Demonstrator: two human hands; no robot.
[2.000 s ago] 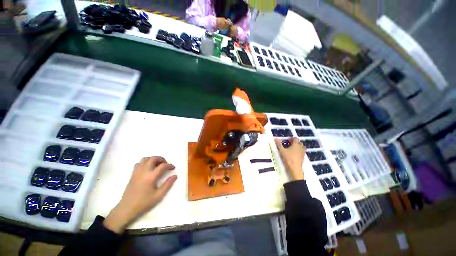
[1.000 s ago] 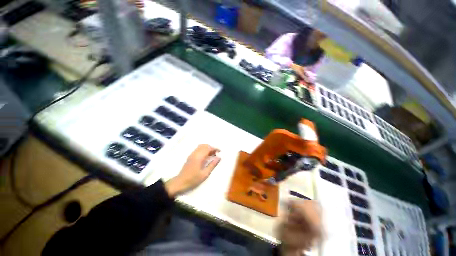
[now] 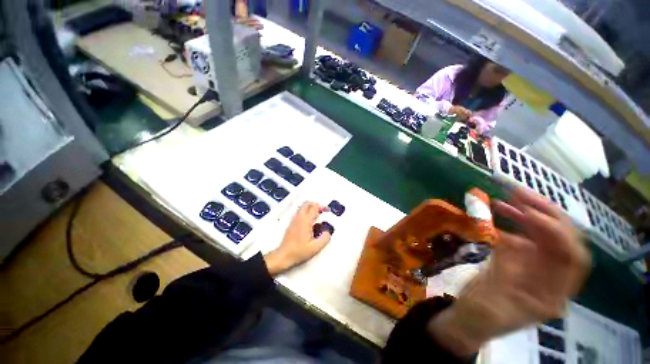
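Observation:
The orange toggle press fixture (image 3: 388,274) stands on the white work sheet (image 3: 313,277). My left hand (image 3: 301,238) rests on the sheet left of the fixture, its fingers at two small black housings. One housing (image 3: 336,207) lies just beyond my fingertips. The other (image 3: 323,229) is under or between my fingers; whether it is gripped is unclear. My right hand (image 3: 527,263) is raised at the right of the fixture, blurred, fingers spread and empty, beside the white-and-orange press handle (image 3: 479,205). It hides part of the right side.
The left blister tray (image 3: 187,178) holds rows of black housings. The right blister tray (image 3: 509,348) is partly hidden by my right arm. A green belt (image 3: 378,167) runs behind the bench. A person in pink (image 3: 442,87) sits opposite. A grey machine (image 3: 43,142) stands at left.
The view has swung left. Two black housings now show at my left hand. My right hand has risen from the sheet beside the fixture to the press handle's level, fingers spread.

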